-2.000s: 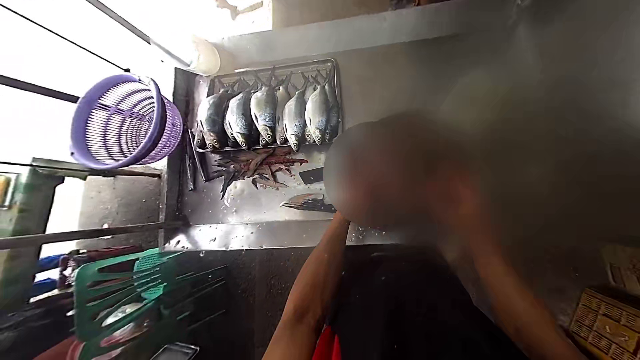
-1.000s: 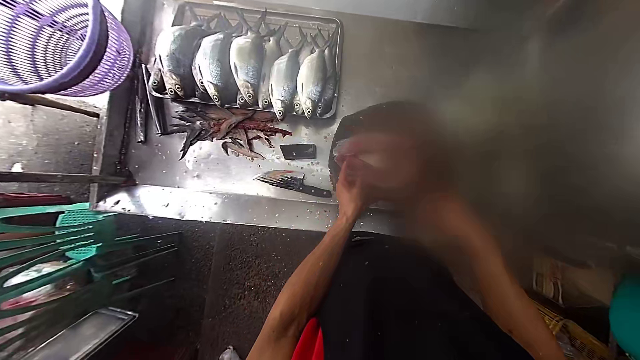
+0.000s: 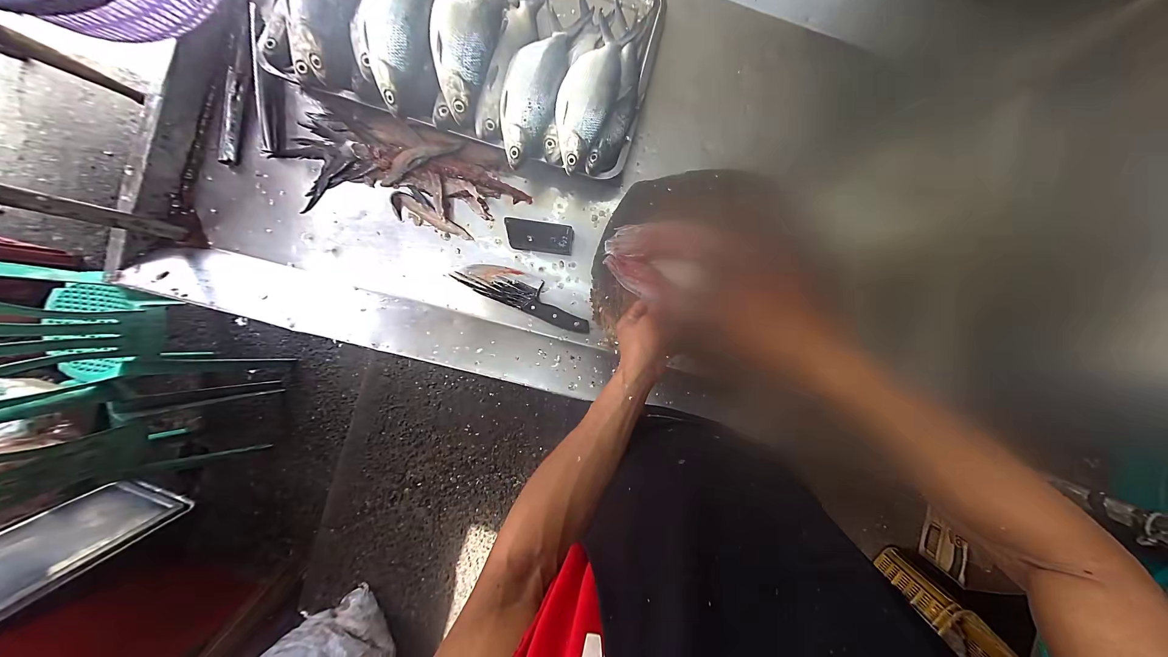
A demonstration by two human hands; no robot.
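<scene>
On a round dark chopping block (image 3: 639, 205), both my hands are at a pale, pinkish piece that looks like opened fish (image 3: 634, 260). My left hand (image 3: 643, 324) is at its near edge, fingers partly hidden. My right hand (image 3: 730, 274) lies over the block, badly blurred, so its hold cannot be made out. Left of the block, a knife with a black handle (image 3: 558, 317) lies on the steel counter beside a dark rectangular block (image 3: 539, 236). Beyond them is a pile of cut fish fins and strips (image 3: 401, 160). Whole silver fish (image 3: 461, 50) lie in a metal tray (image 3: 623, 169).
The counter's raised steel edge (image 3: 438, 338) runs in front of me. Green plastic chairs or racks (image 3: 82, 347) and a metal tray (image 3: 87, 538) stand lower left. A purple basket (image 3: 146, 18) is at upper left, a yellow crate (image 3: 940, 602) at lower right. Blur covers the right side.
My right forearm has shifted up and left over the block, while my left hand stays at its near left edge. The view has moved closer to the counter.
</scene>
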